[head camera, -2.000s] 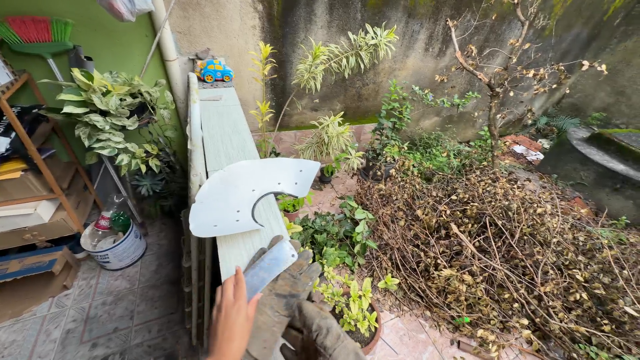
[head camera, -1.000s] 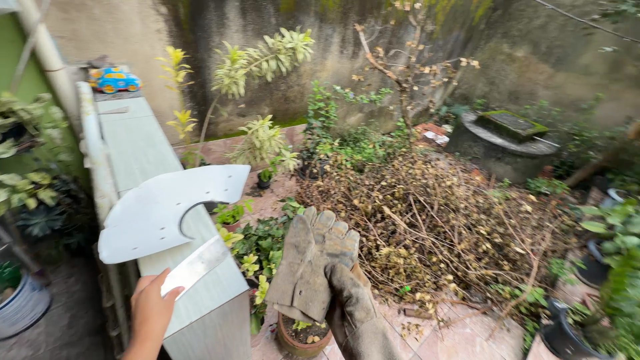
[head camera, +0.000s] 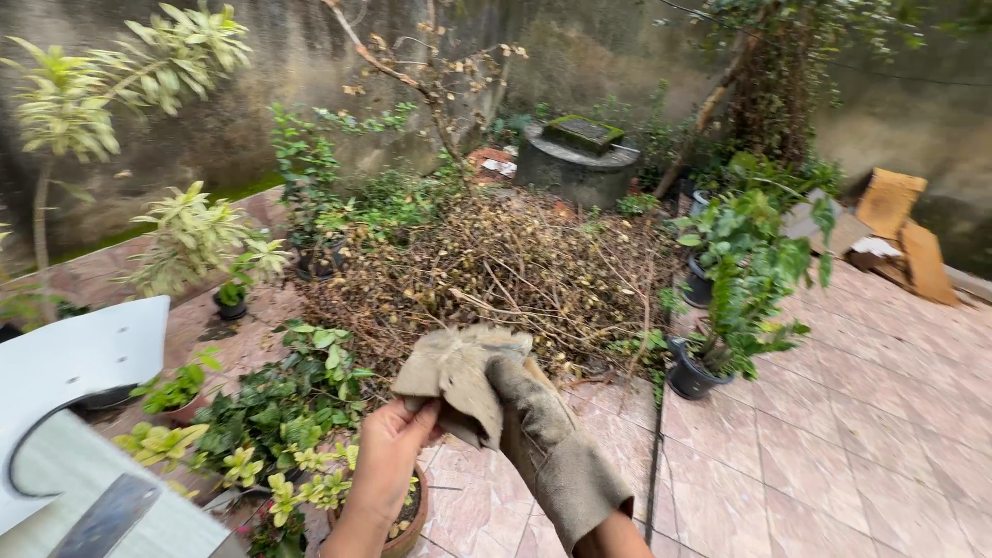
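Note:
My bare left hand (head camera: 395, 438) pinches the cuff edge of a worn leather work glove (head camera: 457, 376). My right hand (head camera: 550, 434) wears a matching long-cuffed work glove and grips the loose glove from its other side. At the lower left, a curved white plate with small holes (head camera: 85, 341) lies on a pale ledge (head camera: 155, 504). A flat metal strip (head camera: 108, 515) rests on that ledge, below the plate. The fingertips of my right hand are partly hidden behind the loose glove.
Beyond my hands lies a heap of dry branches (head camera: 527, 271). Potted plants (head camera: 697, 372) stand at its right, and a terracotta pot (head camera: 407, 511) is just below my left hand. Farther back are a round concrete block (head camera: 577, 163) and cardboard pieces (head camera: 926, 263) by the wall.
My left hand has let go of the metal strip, now lying on the ledge, and has taken hold of the loose glove's cuff. The view has swung right.

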